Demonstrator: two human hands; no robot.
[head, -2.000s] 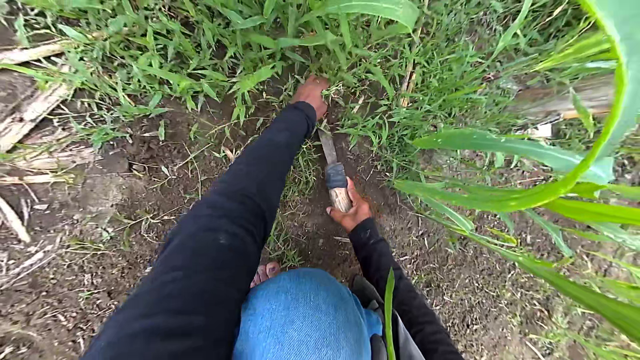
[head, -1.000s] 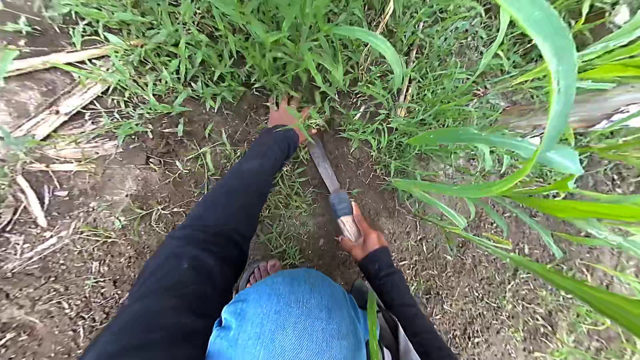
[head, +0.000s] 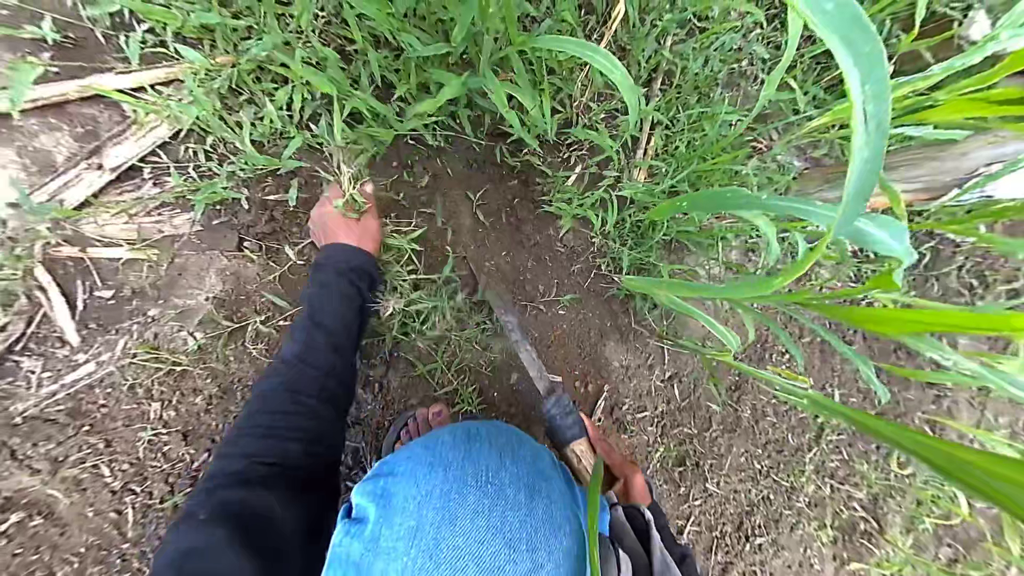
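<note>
My left hand [head: 346, 220] is closed around a small bunch of pulled grass [head: 349, 186], just below the thick green weeds [head: 384, 88]. On the right of my knee, my right hand [head: 618, 464] grips the wooden handle of a bladed hand tool [head: 520, 344], wrapped in dark material near the blade. Its worn metal blade points up and left, low over bare brown soil [head: 528, 232]; the tip is hard to make out against the soil. Loose cut grass [head: 440, 320] lies between my left forearm and the blade.
Long maize-like leaves [head: 768, 288] reach in from the right, one near my right hand. Dry stalks [head: 104, 164] lie at the left. My denim-covered knee [head: 472, 504] and sandalled foot [head: 424, 420] are at the bottom. A pale log-like piece [head: 920, 168] lies at the right.
My left hand has moved left, away from the blade, and now holds grass. My right hand has drawn the tool back toward my knee. More bare soil shows below the weeds.
</note>
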